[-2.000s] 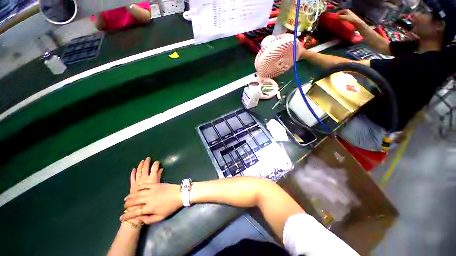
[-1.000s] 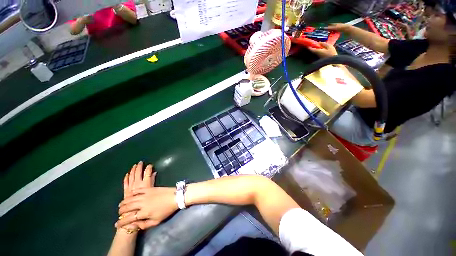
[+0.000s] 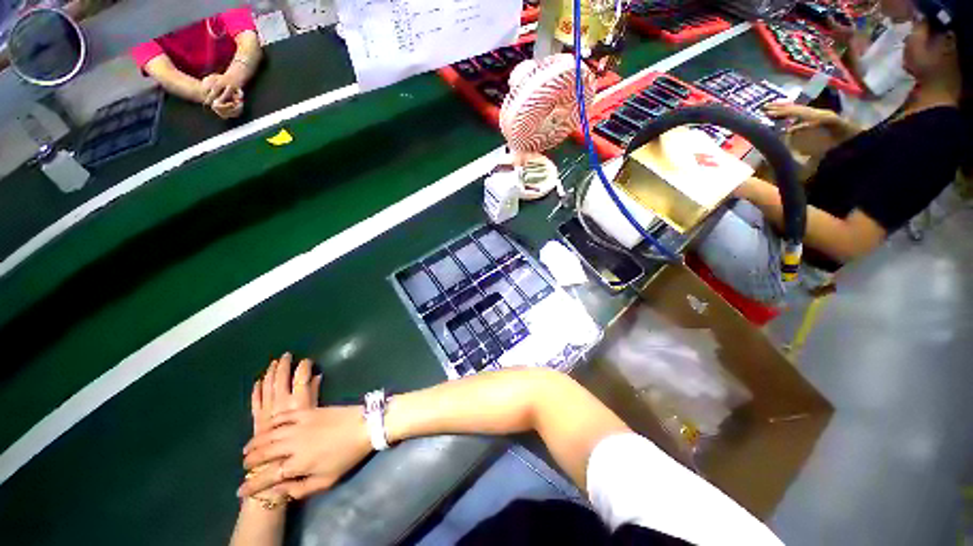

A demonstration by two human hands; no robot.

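My left hand lies palm down on the dark green bench, empty, fingers pointing away. My right hand, with a white band at its wrist, rests across the back and wrist of my left hand, also empty, and partly hides it. A gridded parts tray lies on the bench to the right, beyond my right forearm. It has several dark rectangular pockets, and its near right part is bright with glare. I cannot tell what lies in the pockets.
A pink fan, white bottle, black slab and open gold box stand beyond the tray. A brown carton holds crumpled film. A blue cable and black duct arch above. People sit opposite and at right.
My hands keep their pose while the view shifts slightly. The person at right has let go of a red tray, which lies behind the fan. The person opposite now shows joined hands.
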